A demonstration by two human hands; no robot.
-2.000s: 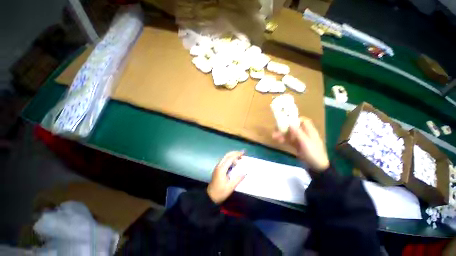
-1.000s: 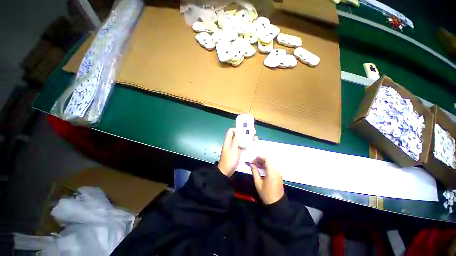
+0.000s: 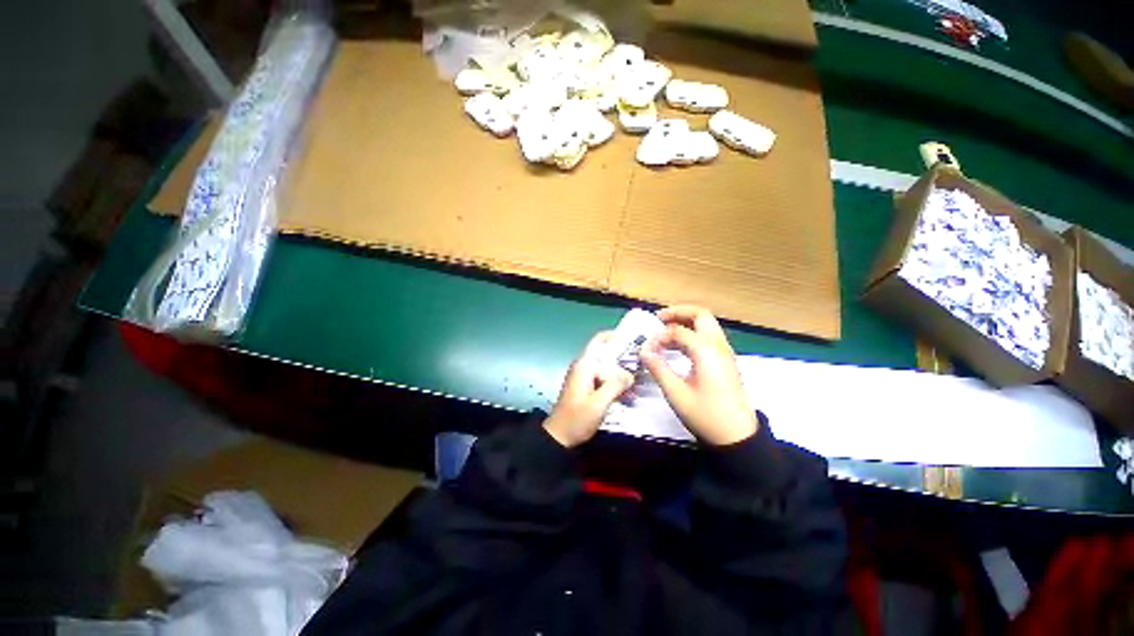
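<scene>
A white oblong plastic housing (image 3: 637,332) with a dark window is held tilted above the near table edge. My left hand (image 3: 590,388) grips its lower left side. My right hand (image 3: 700,373) is at its right side, thumb and fingertips pinched together over its face; whether a tiny piece is between them cannot be told. A long white sheet (image 3: 858,413) lies along the table edge, partly hidden by my right hand. A loose pile of housings (image 3: 560,93) lies on the brown cardboard sheet (image 3: 435,186).
A clear plastic bag of blue-printed sheets (image 3: 224,211) lies at left. Two open cardboard boxes stand at right, the nearer (image 3: 982,280) filled with small white-and-blue pieces. One housing (image 3: 939,155) lies behind them. White crumpled plastic (image 3: 243,565) is in a carton below left.
The housing has come from over the cardboard to the near edge and passed to my left hand. Since a second ago it has tilted, and my right fingertips have moved up onto it.
</scene>
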